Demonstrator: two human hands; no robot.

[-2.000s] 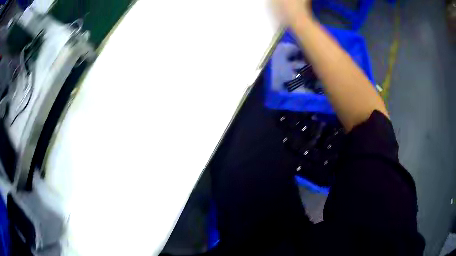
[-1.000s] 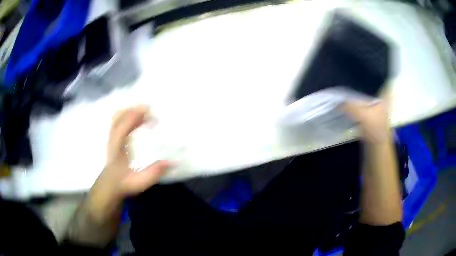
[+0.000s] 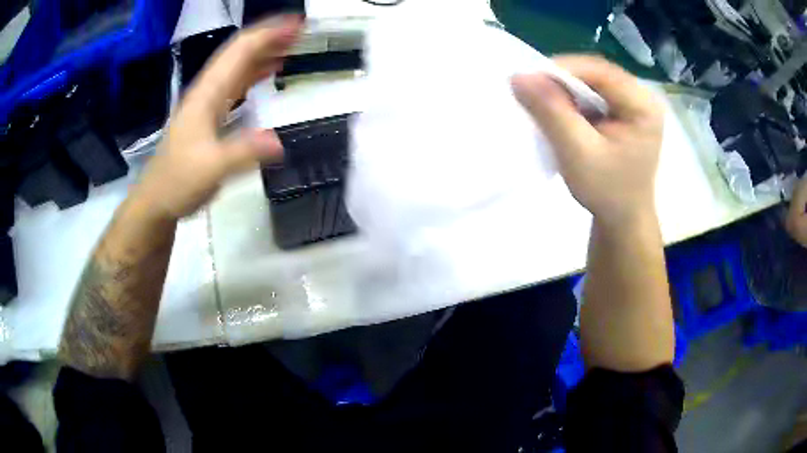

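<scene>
A black housing [image 3: 310, 181] with ribbed or slotted sides lies on the white bench in front of me. A white, thin, loose protective bag [image 3: 451, 133] covers the area to its right and overlaps its right side. My right hand [image 3: 597, 133] grips the bag's upper right edge between thumb and fingers. My left hand [image 3: 208, 128] is raised at the housing's left, fingers apart and blurred, holding nothing visible. Whether the housing's right end is inside the bag is hidden.
Black units [image 3: 66, 155] stand at the left with white wrapping beside them, near blue bins [image 3: 80, 53]. More black units in pale bags [image 3: 752, 128] stand at the right. A green surface [image 3: 566, 31] lies behind the bench. Another person's hand [image 3: 799, 212] shows at the right edge.
The black housing now lies on the bench at centre-left. The white bag is spread out and raised in my right hand. My left hand has moved up beside the housing. The view has shifted.
</scene>
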